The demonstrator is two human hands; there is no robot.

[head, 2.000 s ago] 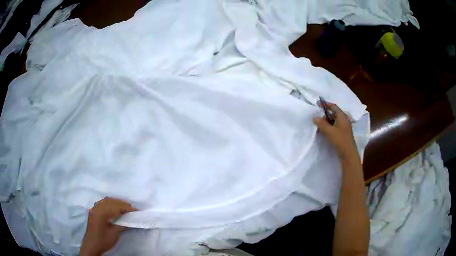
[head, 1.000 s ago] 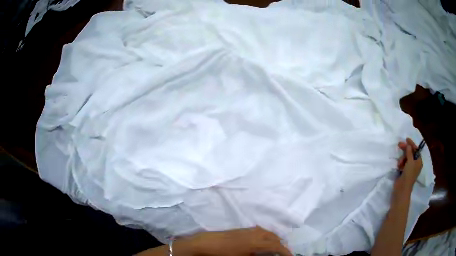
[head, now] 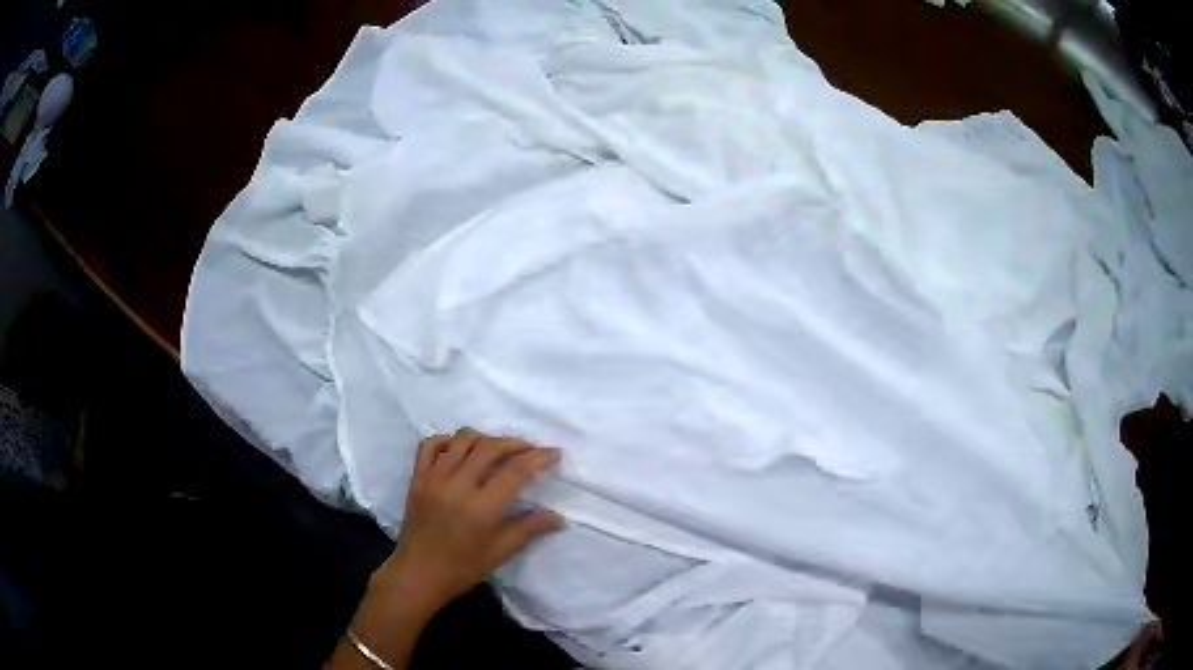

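Observation:
A large white garment (head: 733, 327) lies crumpled across most of the view, with a ruffled edge at the left and a long fold or hem running down to the lower right corner. My left hand (head: 478, 504) lies on its near edge at the lower left, thumb and index finger apart on either side of a narrow strip of cloth. I see no firm grip. Only a small, dark part of my right hand (head: 1146, 647) shows at the lower right corner, cut off by the rim. What it holds is hidden. The snips are not visible.
The dark brown table (head: 170, 144) shows at the upper left, with its curved edge below. Small pale and blue items (head: 79, 42) lie at the far left. More white cloth (head: 1151, 223) is at the right. A bright curved strip crosses the upper right corner.
The view has shifted left. My left hand has moved left along the garment's near edge, fingers now spread. My right hand has dropped almost out of view. The cloth is folded differently.

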